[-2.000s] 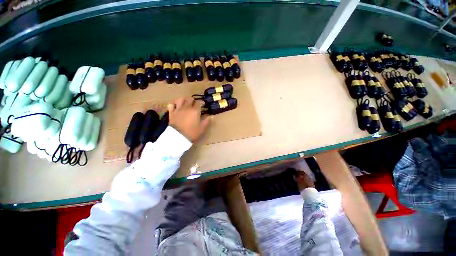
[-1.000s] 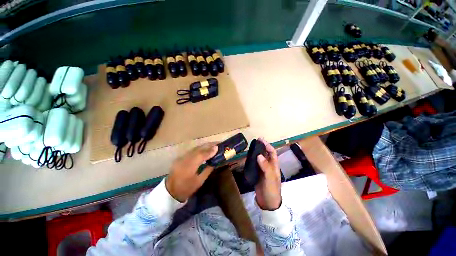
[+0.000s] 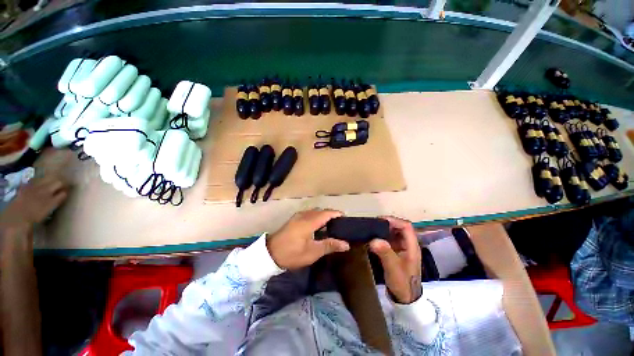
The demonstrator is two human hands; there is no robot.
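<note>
A plain black capsule-shaped piece [image 3: 358,229] lies level between my hands above the bench's front edge, with no yellow band showing on it. My left hand [image 3: 306,240] grips its left end. My right hand [image 3: 401,257] grips its right end. Three plain black devices [image 3: 261,167] lie side by side on the cardboard pad [image 3: 327,174], cord loops toward me. Two banded black devices [image 3: 349,133] lie to their right, loops pointing left. A row of banded black devices [image 3: 320,97] stands along the pad's back edge.
Mint-green devices [image 3: 177,156] are piled on the bench at left. More banded devices [image 3: 549,177] stand in groups at right. A carton [image 3: 518,292] with a pale liner sheet [image 3: 473,306] is below the bench edge. Another person's hand [image 3: 42,198] rests at far left. Red stools [image 3: 139,278] flank me.
My hands have come together. The banded device in my left hand and the separate black piece in my right have given way to one plain black piece held by both. Another person's arm has appeared at left.
</note>
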